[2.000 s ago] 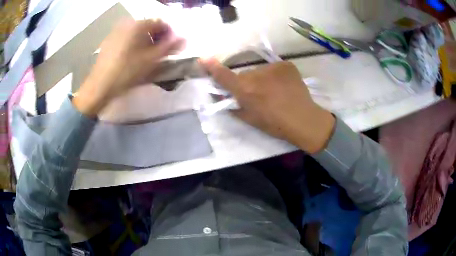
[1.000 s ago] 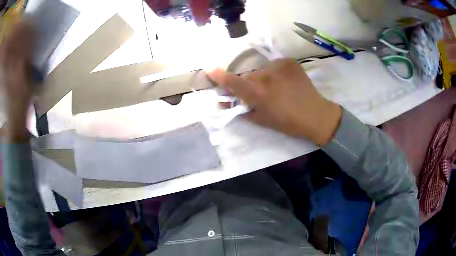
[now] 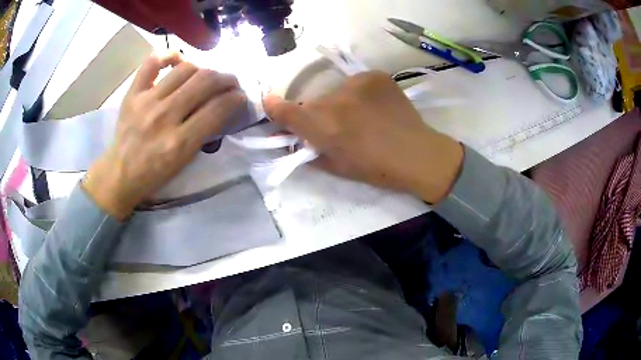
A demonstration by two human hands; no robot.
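Observation:
A band piece (image 3: 67, 143), pale bluish side up, runs from the left under my left hand (image 3: 172, 123) to the bright needle area. My left hand lies over it with bent fingers, holding it; the fingertips' grip is partly hidden. My right hand (image 3: 372, 133) holds white tape pieces (image 3: 285, 165), which stick out below and above its fingers. Its thumb and index tip are at the band's right end, close to my left hand. The sewing machine head (image 3: 242, 17) is just beyond, its needle area washed out by the lamp.
Finished bands (image 3: 204, 232) lie at the near table edge. Waiting bands (image 3: 91, 70) fan out at far left over dark strips. Thread snips (image 3: 439, 48), green-handled scissors (image 3: 555, 67) and a speckled bundle (image 3: 597, 56) lie at right. Red-and-white checked cloth (image 3: 611, 232) is at lower right.
My left hand has come from the far left with a bluish band piece and laid it at the needle area, where a beige band was. My right hand still holds the white tapes.

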